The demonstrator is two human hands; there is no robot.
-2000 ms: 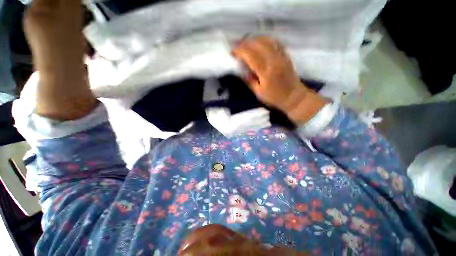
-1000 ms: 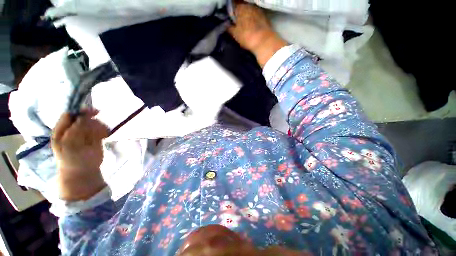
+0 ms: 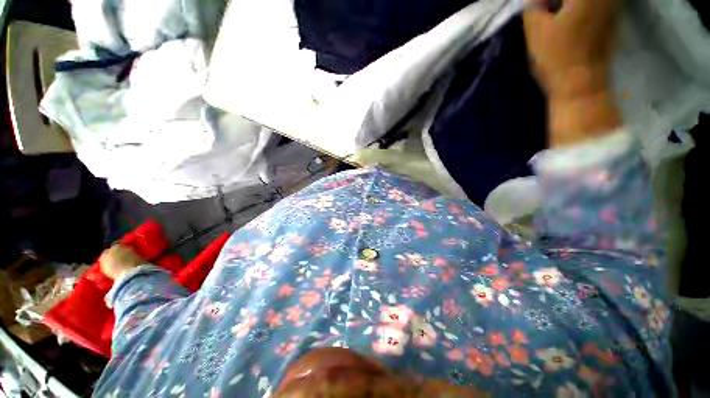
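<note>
Navy panels with white wadding edges (image 3: 490, 116) lie in front of me at the top of the head view. A white layer (image 3: 420, 70) rises in a fold towards my right hand (image 3: 574, 66). My right hand is blurred at the top right, its fingertips cut off by the frame edge, and it grips the white edge of this panel. My left hand (image 3: 118, 261) is low at the left, over the red container (image 3: 86, 311). Its fingers are small and partly hidden, so I cannot tell whether it holds anything.
A white and pale grey heap (image 3: 156, 116) with a dark strip around it lies at left, on a cream slotted chair edge (image 3: 23, 85). Dark grey cloth (image 3: 202, 206) hangs below it. Pale scraps (image 3: 39, 299) lie beyond the red container. A dark mass stands at far right.
My left hand has moved down from beside the white heap to the red container; the dark item it held no longer shows there. My right hand has moved right, and the view has shifted left.
</note>
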